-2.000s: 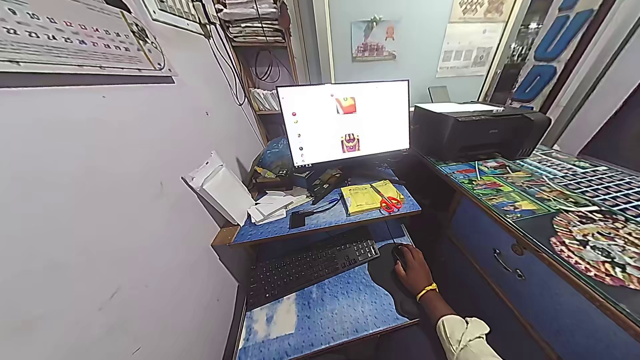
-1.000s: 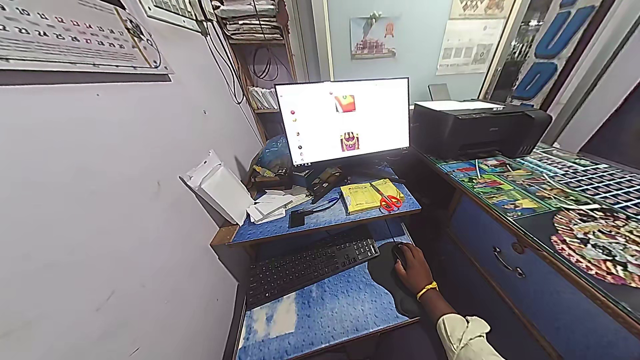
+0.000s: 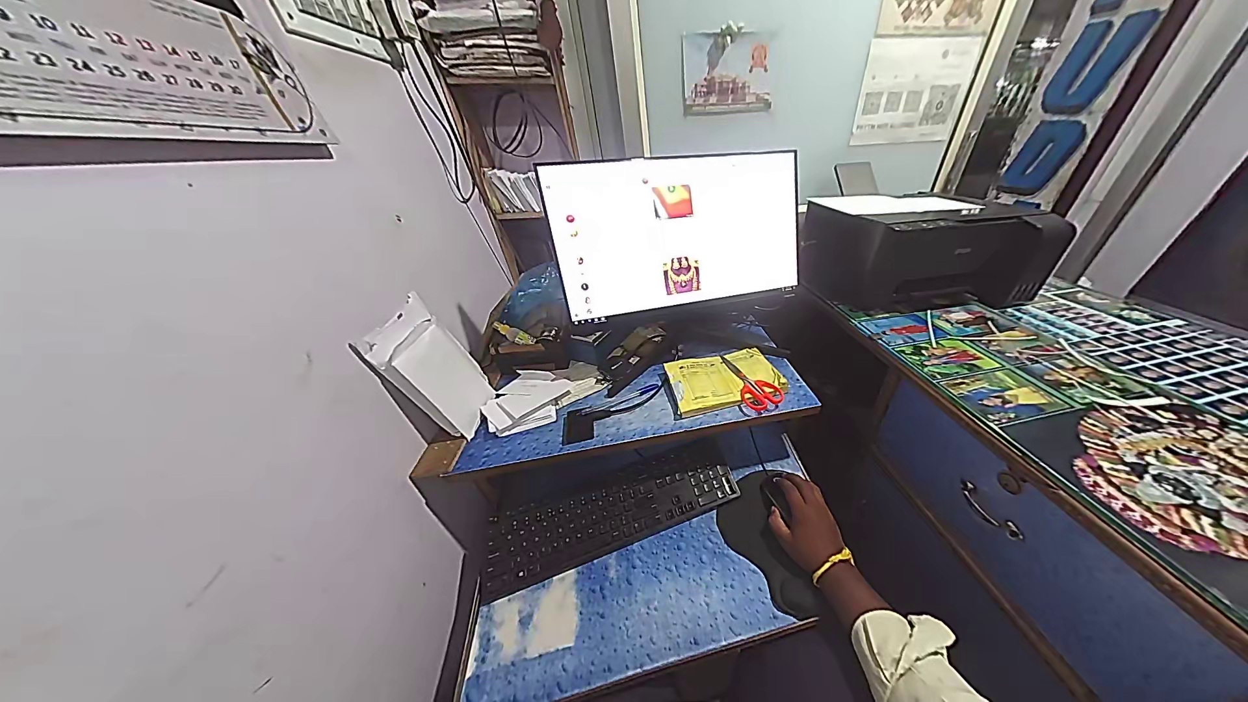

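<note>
My right hand point(image 3: 807, 525), with a yellow band at its wrist, rests over a black computer mouse point(image 3: 777, 494) on a dark mouse pad point(image 3: 756, 546). Left of it, a black keyboard point(image 3: 604, 522) lies across the blue pull-out tray point(image 3: 643, 609). Above the tray, the lit monitor point(image 3: 673, 234) shows a mostly white screen with two small pictures. On the desk shelf in front of it, red-handled scissors point(image 3: 760, 393) lie on a yellow printed pad point(image 3: 704, 384). White papers point(image 3: 526, 402) are at the shelf's left. My left hand is out of the picture.
A black printer point(image 3: 936, 253) stands on the glass-topped counter point(image 3: 1033, 429) at the right, over a blue drawer with a metal handle point(image 3: 990, 509). A white box or packet point(image 3: 429, 366) leans by the left wall. Cables point(image 3: 444, 127) hang beside a shelf of stacked papers point(image 3: 487, 39).
</note>
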